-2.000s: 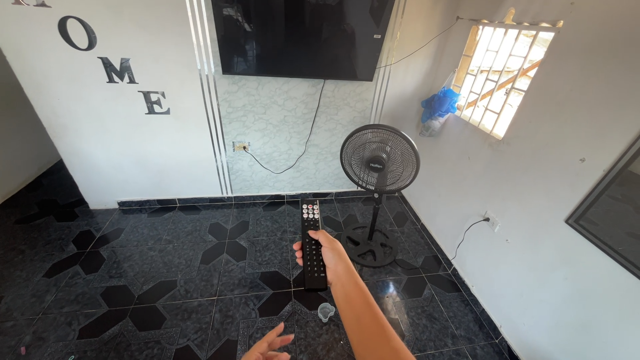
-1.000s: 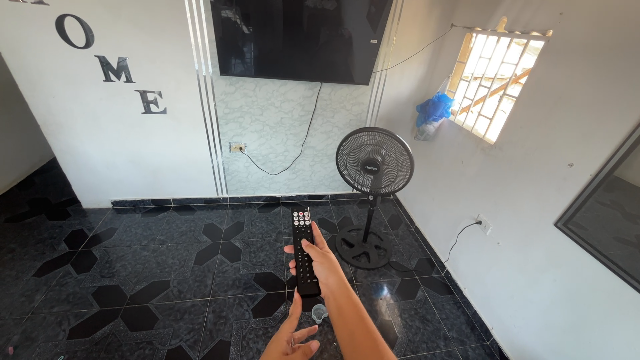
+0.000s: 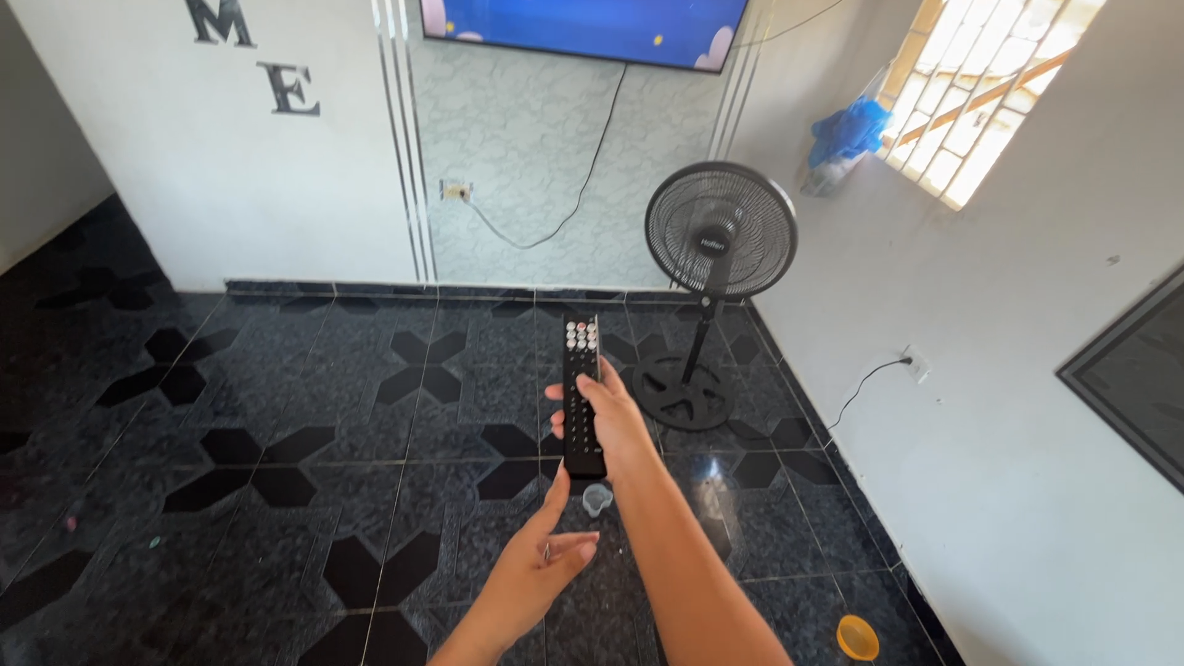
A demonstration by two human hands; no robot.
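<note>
A black TV remote control (image 3: 583, 430) with white and dark buttons is held upright in my right hand (image 3: 618, 416), the thumb resting on its buttons. My left hand (image 3: 536, 569) is just below, its index finger touching or nearly touching the remote's lower end; its other fingers are apart and it grips nothing. On the wall ahead, cut off by the top edge of the view, a flat-screen television (image 3: 583, 23) shows a lit blue picture. Just under the remote, a small clear plastic object (image 3: 598, 499) lies on the floor.
A black pedestal fan (image 3: 721, 231) stands near the corner. Cables run to a wall outlet (image 3: 455, 191) and another outlet (image 3: 916, 363). A blue plastic bag (image 3: 849, 129) hangs by the barred window (image 3: 990, 88). An orange bowl-like object (image 3: 857, 638) is on the tiled floor (image 3: 277, 555).
The television screen, dark in both earlier frames, is now lit blue. My left hand has come up to the remote's lower end since two seconds ago. The view has tilted down.
</note>
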